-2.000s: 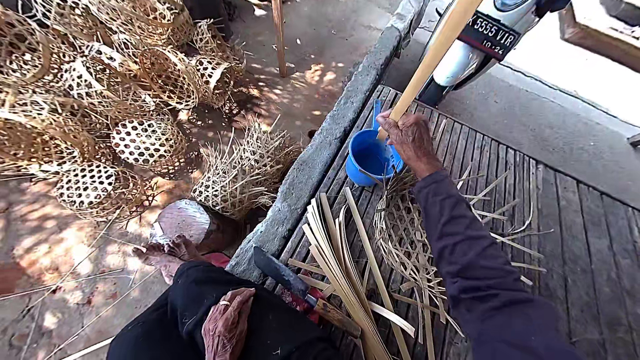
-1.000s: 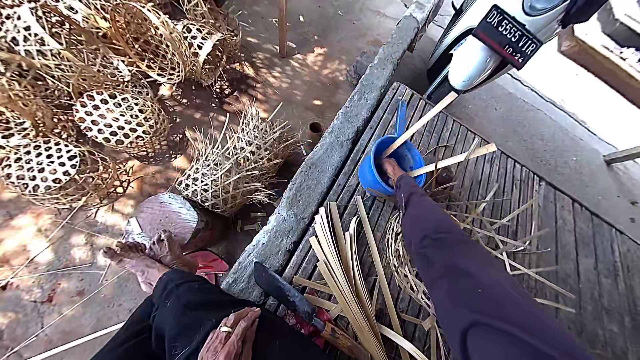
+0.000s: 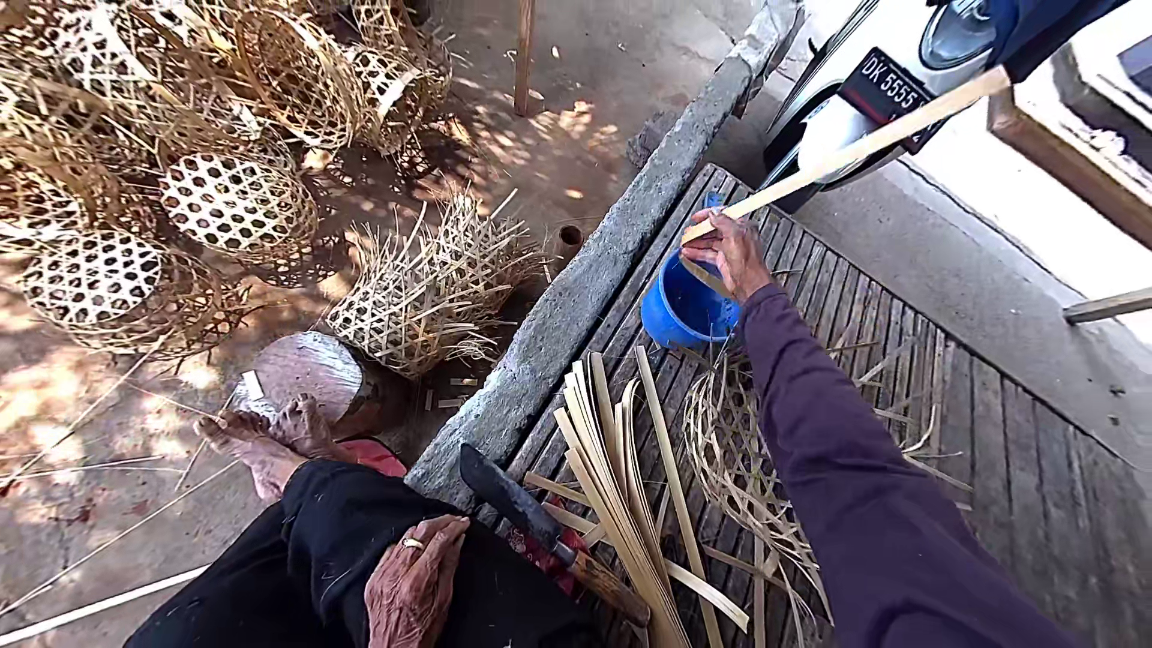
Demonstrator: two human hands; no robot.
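Note:
My right hand (image 3: 731, 254) holds a long, flat bamboo strip (image 3: 855, 153) over a blue plastic dipper (image 3: 668, 315), whose handle rises behind my fingers. The strip slants up to the right, across the front of a motorbike. My left hand (image 3: 414, 580), with a ring on one finger, rests on my thigh and holds nothing. Beside my leg lies a large knife (image 3: 508, 495) with a dark blade and wooden handle. A bundle of bamboo strips (image 3: 621, 504) fans out on the slatted bamboo platform (image 3: 1035, 468). An unfinished woven basket (image 3: 733, 432) lies partly under my right forearm.
Woven bamboo baskets (image 3: 234, 202) are heaped on the ground at upper left. Another unfinished basket (image 3: 423, 288) lies near a wooden stump (image 3: 306, 378) by my feet. A stone edge (image 3: 576, 306) borders the platform. The motorbike (image 3: 832, 135) stands at upper right.
A second ago my right hand was down inside the blue dipper; it is now raised above the rim with the strip. My left hand stays on my thigh.

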